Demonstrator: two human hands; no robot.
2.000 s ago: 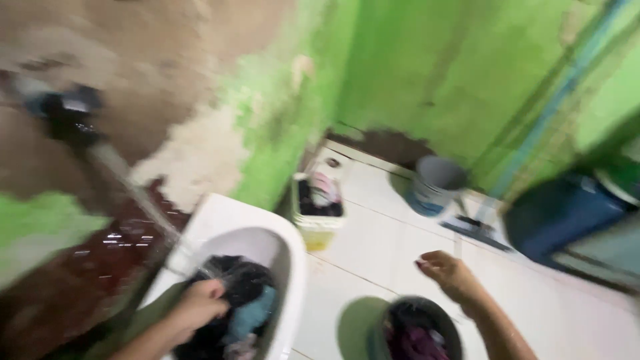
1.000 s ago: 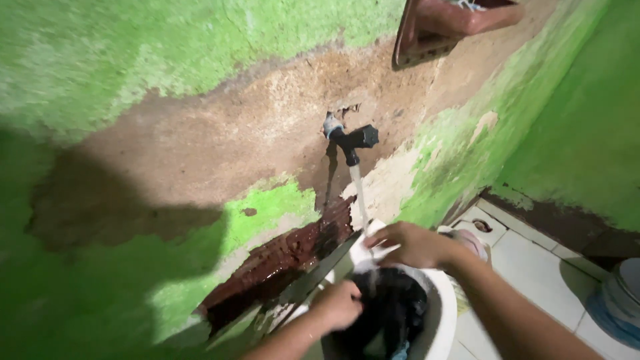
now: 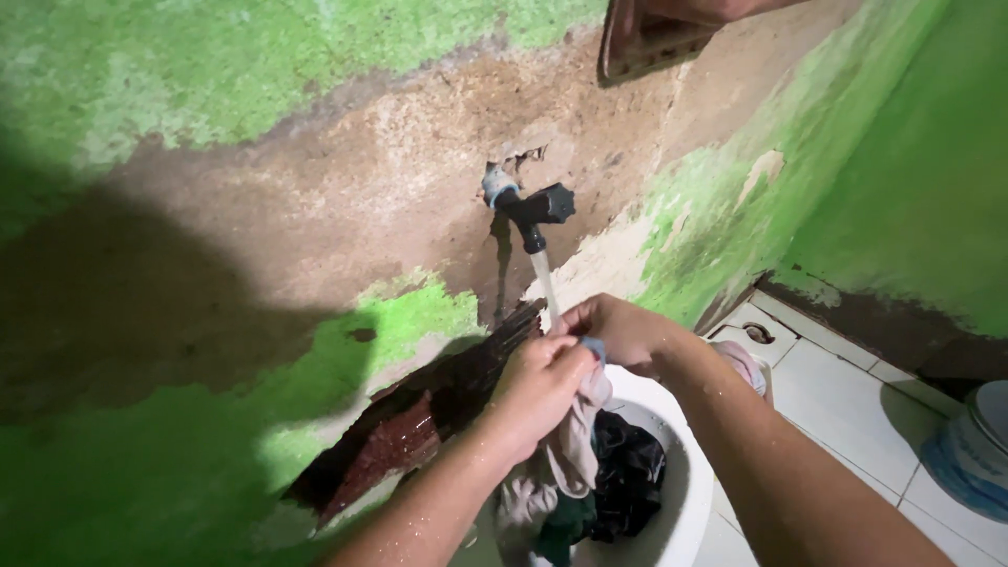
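Water runs from a black plastic tap (image 3: 539,209) on the wall down to my hands. My left hand (image 3: 543,386) grips a wet, pale pinkish-grey cloth (image 3: 581,441) that hangs into a white basin (image 3: 693,472). Beside it, my right hand (image 3: 618,331) is at the top of the same cloth, near a bluish edge, with its fingertips partly hidden under the stream. Inside the basin lie black cloth (image 3: 630,472) and dark green cloth (image 3: 565,520), below the hands.
A floor drain (image 3: 757,333) sits in the white tiles near the corner. At the right edge stands a grey-blue bucket (image 3: 972,449). A container with pinkish cloth (image 3: 740,366) is partly hidden behind my right forearm. A brown fixture (image 3: 657,39) hangs on the peeling green wall.
The view has swung toward the tap. The pale cloth is now raised from the basin between my hands, under the stream; two seconds ago my right hand was apart, over a dark bucket.
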